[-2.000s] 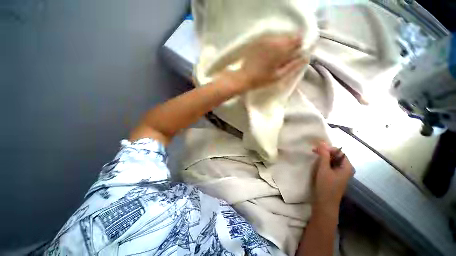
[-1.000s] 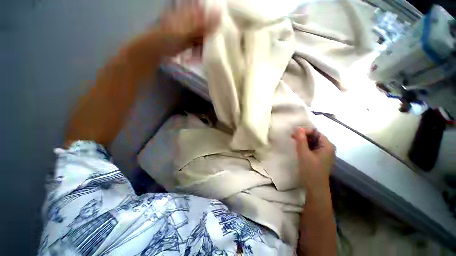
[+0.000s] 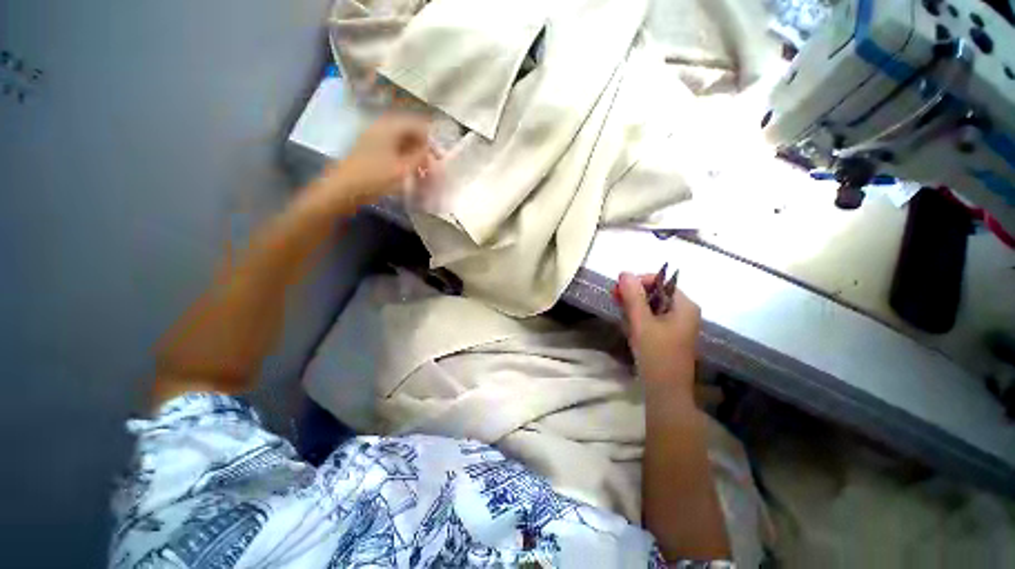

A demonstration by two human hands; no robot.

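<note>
A large cream garment piece (image 3: 545,167) lies over the white table and hangs over its front edge. My left hand (image 3: 390,161) is at the left side of this cloth, blurred; whether its fingers pinch the cloth cannot be told. My right hand (image 3: 659,322) is at the table's front edge, right of the hanging cloth, and holds thread snips (image 3: 662,289) with two short points showing above the fingers. My right hand does not touch the garment piece.
A heap of cream cloth (image 3: 501,383) lies in my lap. A white sewing machine (image 3: 879,100) with blue stripes stands upper right. A black oblong object (image 3: 933,261) lies on the table (image 3: 768,317) at right. A grey wall (image 3: 145,167) is at left.
The garment piece has been turned and pulled up off the lap onto the table. My left hand went left, then down beside the cloth. My right hand moved left, still with the snips.
</note>
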